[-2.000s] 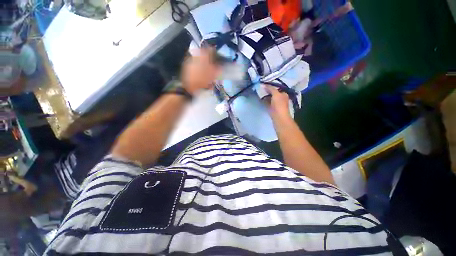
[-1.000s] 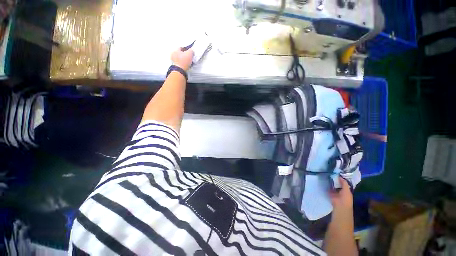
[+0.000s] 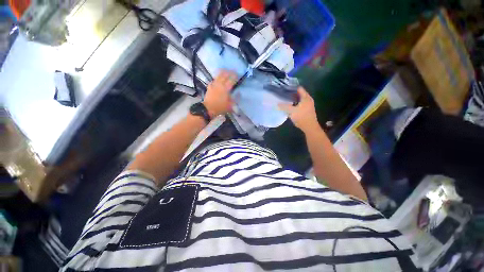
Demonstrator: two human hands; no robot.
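Observation:
The bundle of cut pieces [image 3: 220,56] has light blue panels on top and white, grey and dark layers fanned along its left edge. Dark tie strips [image 3: 195,69] are knotted around it, and small black and white pieces [image 3: 257,45] lie on top. My left hand [image 3: 219,96] is on the bundle's near left part, fingers blurred; its grip is unclear. My right hand [image 3: 301,109] pinches a dark piece [image 3: 281,87] at the right edge. A small dark and white piece [image 3: 64,88] lies on the white table [image 3: 24,90].
Black-handled scissors [image 3: 145,19] lie at the table's edge, beyond the bundle's left side. A blue plastic crate [image 3: 313,29] stands behind the bundle on the right. A cardboard box [image 3: 443,58] is at the far right. Dark cloth [image 3: 451,143] is on the right.
My left hand has left the white table, where the small dark and white piece now lies, and is on the bundle. My right hand remains at the bundle. The view has turned.

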